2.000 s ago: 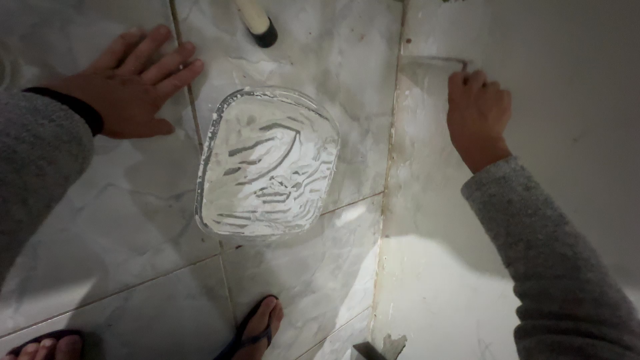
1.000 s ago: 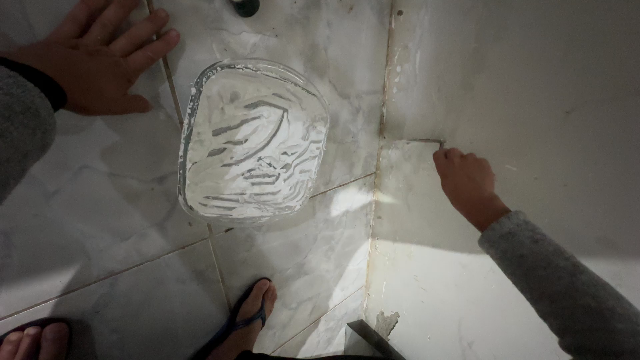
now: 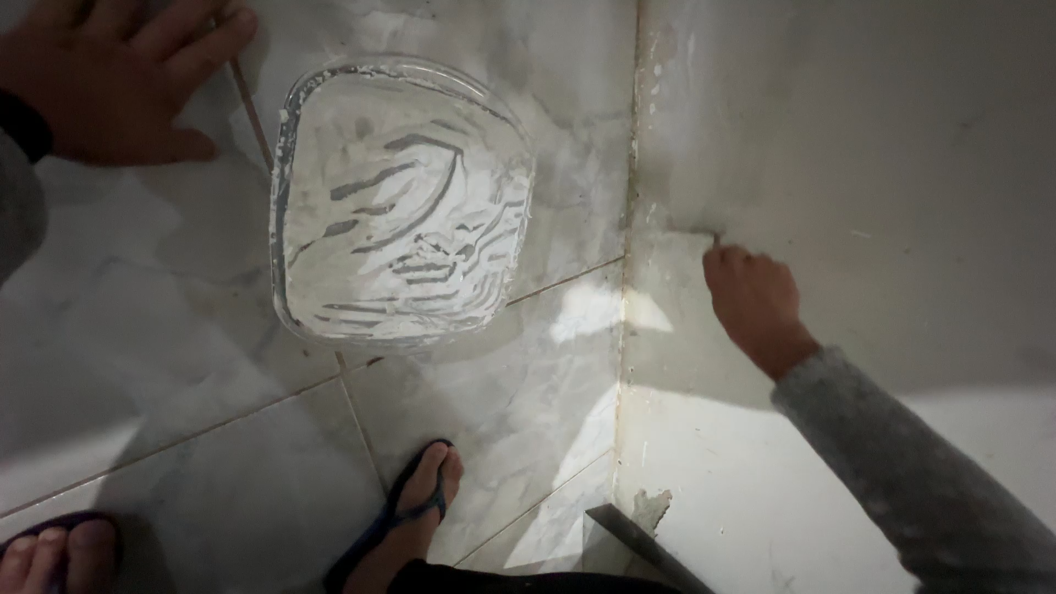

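My right hand (image 3: 752, 301) is closed on a thin-edged scraper or putty knife (image 3: 695, 229), whose blade lies against the lower part of the pale wall (image 3: 874, 247), near the joint with the floor. Most of the handle is hidden in the fist. At the upper left, my left hand (image 3: 115, 82) is spread palm down over the marble-look floor tiles with nothing in it. Between the hands, on the tiles, sits a clear plastic tub lid or shallow container (image 3: 280, 206) smeared with white paste (image 3: 412, 206).
A dark flat bar (image 3: 648, 549) leans at the bottom, beside a broken patch (image 3: 652, 511) low on the wall. My feet in flip-flops (image 3: 412, 503) stand at the bottom. Grout lines (image 3: 565, 280) cross the tiled floor (image 3: 214, 462).
My right hand has moved down along the foot of the wall with the tool. The left hand remains spread. The view has shifted, and the dark-tipped handle seen at the top earlier is out of frame.
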